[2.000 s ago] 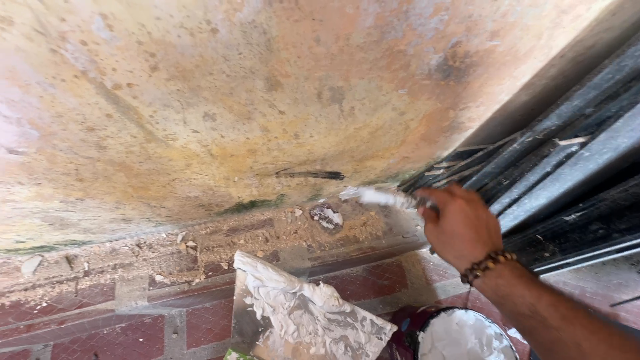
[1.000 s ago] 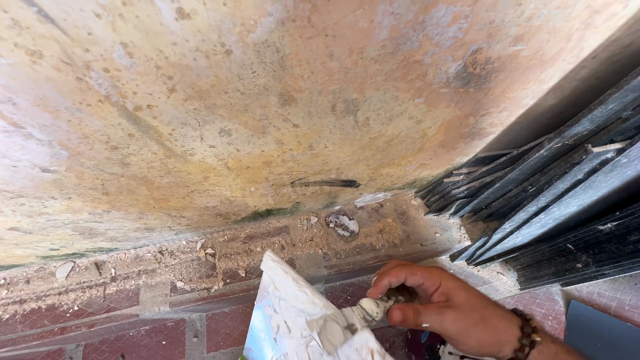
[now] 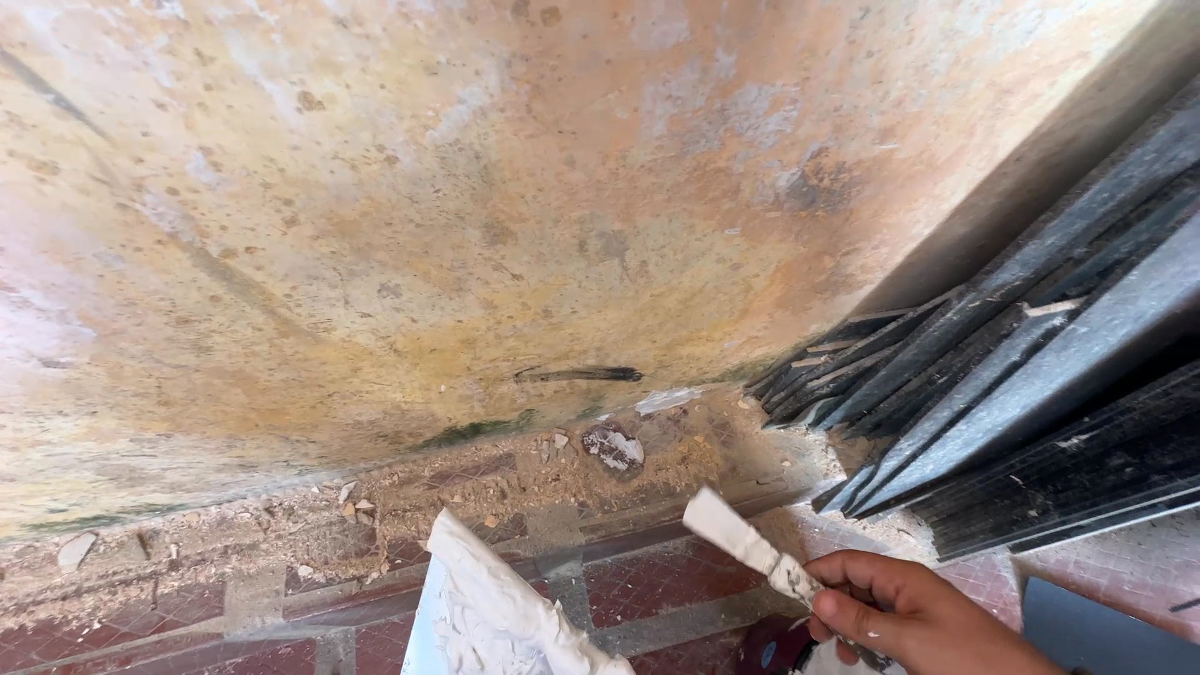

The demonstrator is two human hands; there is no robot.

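Observation:
My right hand [image 3: 877,609] grips the handle of a putty knife [image 3: 736,536], its blade coated with white filler and pointing up and left, clear of the wall. Left of it, at the bottom edge, lies a flat board [image 3: 506,609] covered with thick white filler. My left hand is out of the picture. Ahead rises a stained, peeling plaster wall [image 3: 525,225] with a dark streak [image 3: 581,374] low down. A white filler patch [image 3: 667,400] sits at the wall's foot. Part of a dark red container [image 3: 776,645] shows under my right hand.
Long dark metal bars [image 3: 1012,347] lean at the right beside the wall. Plaster rubble [image 3: 356,506] and a stone-like lump smeared with white [image 3: 614,448] lie along the wall's base. Red patterned floor tiles [image 3: 666,579] run below. A dark grey flat sheet [image 3: 1097,628] lies at lower right.
The putty knife, at the wall's foot two seconds ago and over the filler board one second ago, is now raised to the right of the board. My right hand has kept hold of it.

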